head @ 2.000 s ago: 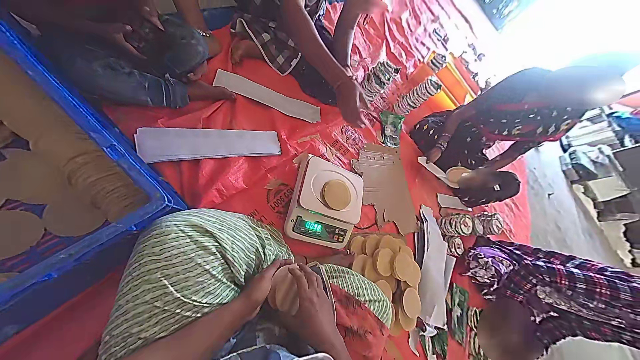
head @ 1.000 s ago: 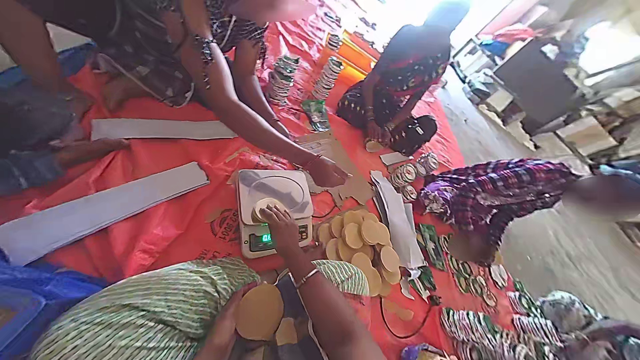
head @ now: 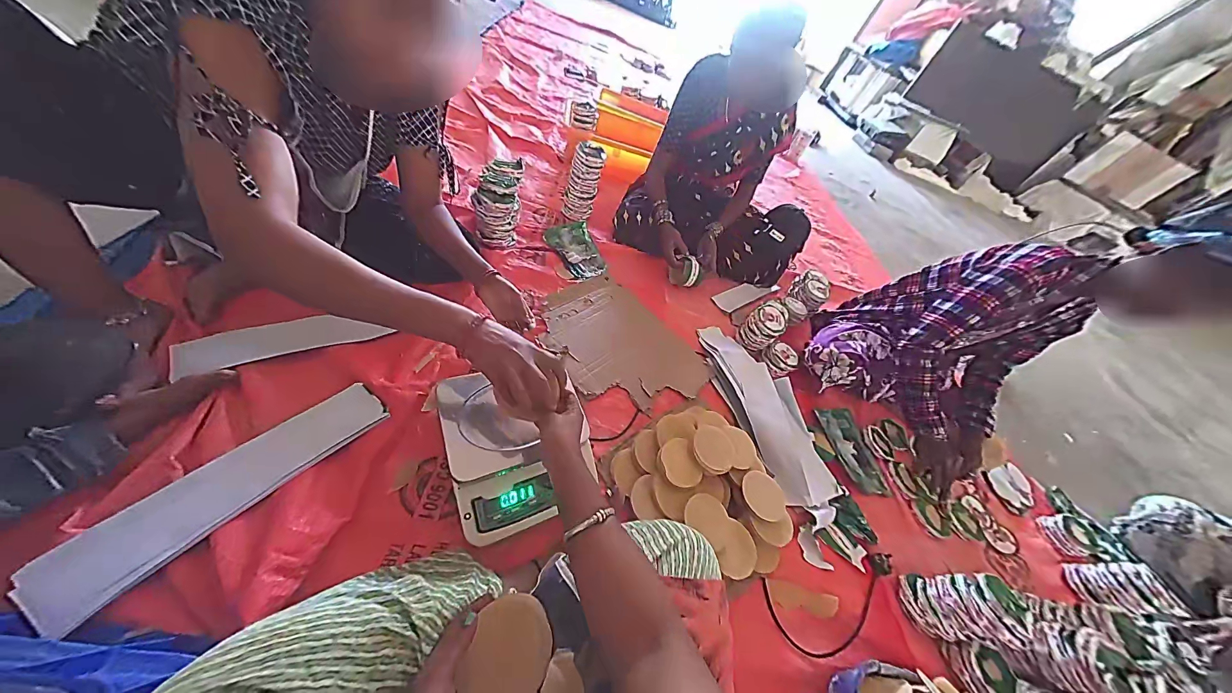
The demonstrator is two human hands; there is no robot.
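My left hand (head: 448, 654), low in the view, holds flat round tan discs (head: 507, 643) above my lap. With its forearm stretched forward, my right hand (head: 563, 414) is over the front right of a white digital scale (head: 515, 500), meeting a co-worker's hand (head: 520, 371). The two hands overlap, and whatever my right fingers hold is hidden. No disc shows on the visible part of the scale's pan (head: 481, 419); its green display is lit. Right of the scale lies a heap of similar tan discs (head: 707, 472).
Behind the scale is a torn cardboard sheet (head: 626, 337). White strips (head: 202, 510) lie at left, folded white sheets (head: 765, 423) right of the cardboard. A black cable (head: 818, 654) curves at lower right, near rows of packed round items (head: 1039, 626). Co-workers sit around the red sheet.
My right hand was on a disc on the scale; it has moved to meet the co-worker's hand, and that disc no longer shows on the pan. The person at right now reaches down to the packets.
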